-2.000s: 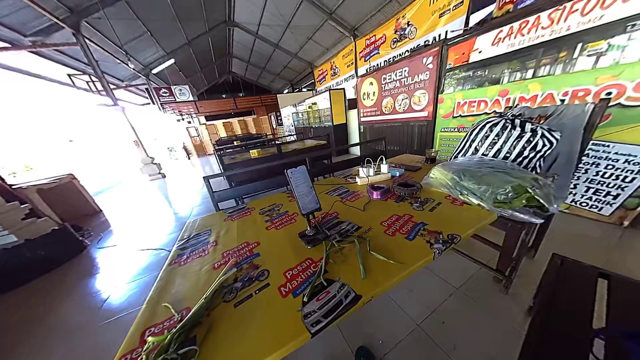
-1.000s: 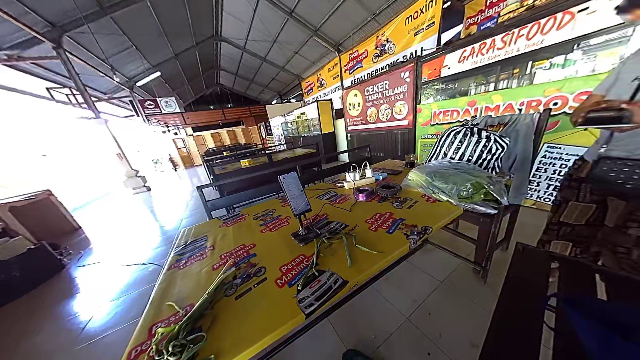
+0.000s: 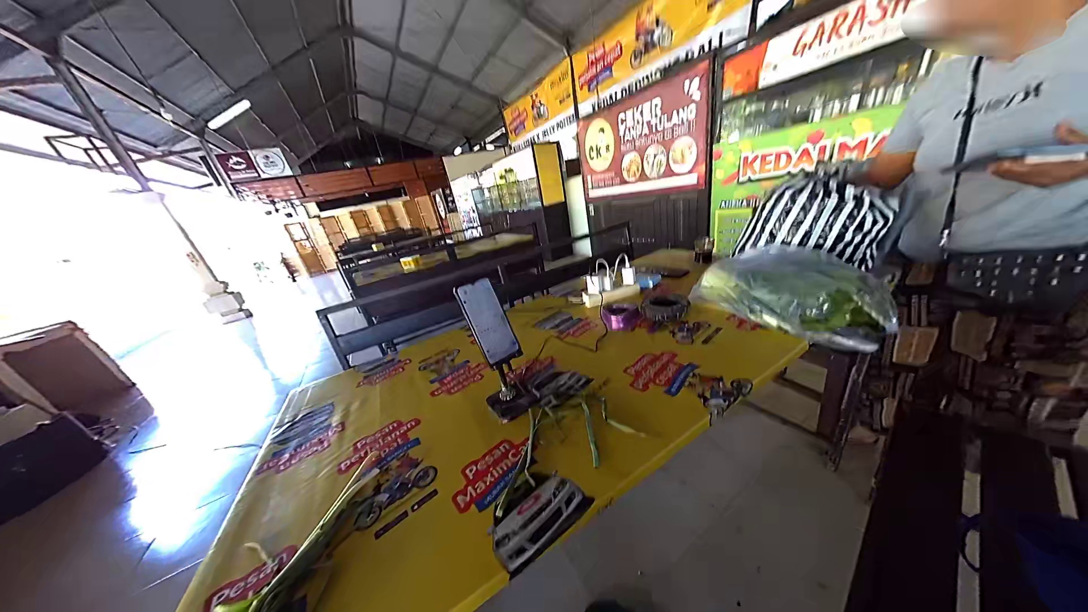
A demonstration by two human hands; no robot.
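Note:
Neither my left hand nor my right hand shows in the head view. A long table with a yellow printed cover point(image 3: 408, 544) runs away from me. On it a phone point(image 3: 487, 323) leans upright on a small stand point(image 3: 507, 393). Green leaf strips point(image 3: 591, 433) lie loose beside the stand, and a bundle of long leaves point(image 3: 319, 535) lies at the near left. Farther back are a purple roll point(image 3: 620, 317), a dark roll point(image 3: 665, 306) and a white power strip with plugged chargers point(image 3: 610, 294). A clear plastic bag of green leaves point(image 3: 799, 297) rests at the far right.
A person in a grey shirt point(image 3: 994, 170) stands at the right, holding a phone-like device point(image 3: 1041, 155). A black-and-white striped bag point(image 3: 816, 217) is behind the plastic bag. Dark benches point(image 3: 459, 297) border the table's far side; another dark bench point(image 3: 926, 510) stands at the lower right.
The person in the grey shirt, only partly in view at the right edge one second ago, now stands farther into view, with an arm near the striped bag. The table's things have not plainly moved.

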